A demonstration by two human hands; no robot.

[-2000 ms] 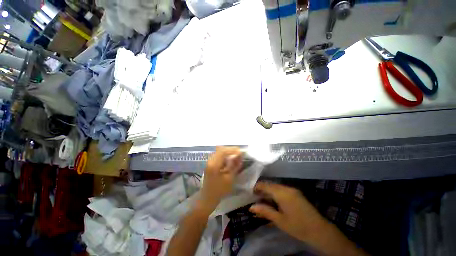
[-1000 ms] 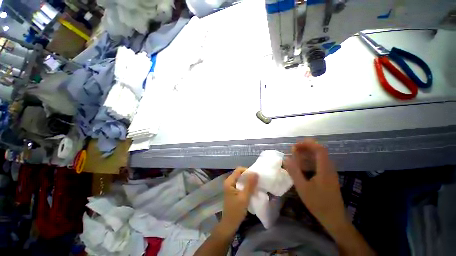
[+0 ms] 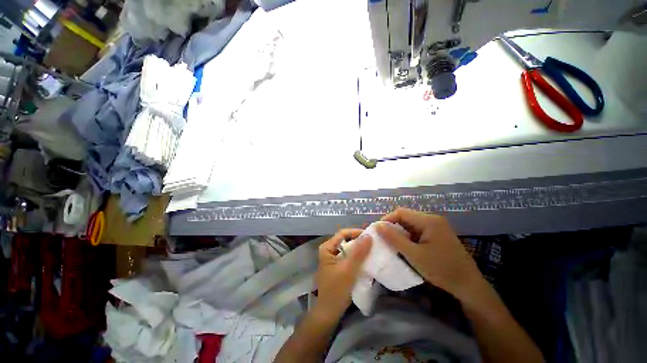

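A small white cloth piece (image 3: 386,264) is held between both hands, just below the table's front edge, and is folded or crumpled. My left hand (image 3: 340,266) grips its left side, with the thumb on top. My right hand (image 3: 426,248) grips its upper right part, with fingers and thumb on the cloth. One end of the cloth hangs down between the hands. The fingertips of both hands are partly hidden by the cloth.
The sewing machine head (image 3: 468,42) stands beyond the hands. Scissors (image 3: 552,99) lie right of the needle. A ruler-marked tape (image 3: 284,210) runs along the front edge. A tied white bundle (image 3: 156,120) and stacked strips (image 3: 190,174) lie left. Cloth (image 3: 152,319) is heaped below.
My right hand was off the cloth a second ago and now holds it. The cloth has been turned and bunched closer between both hands. The view has shifted slightly.
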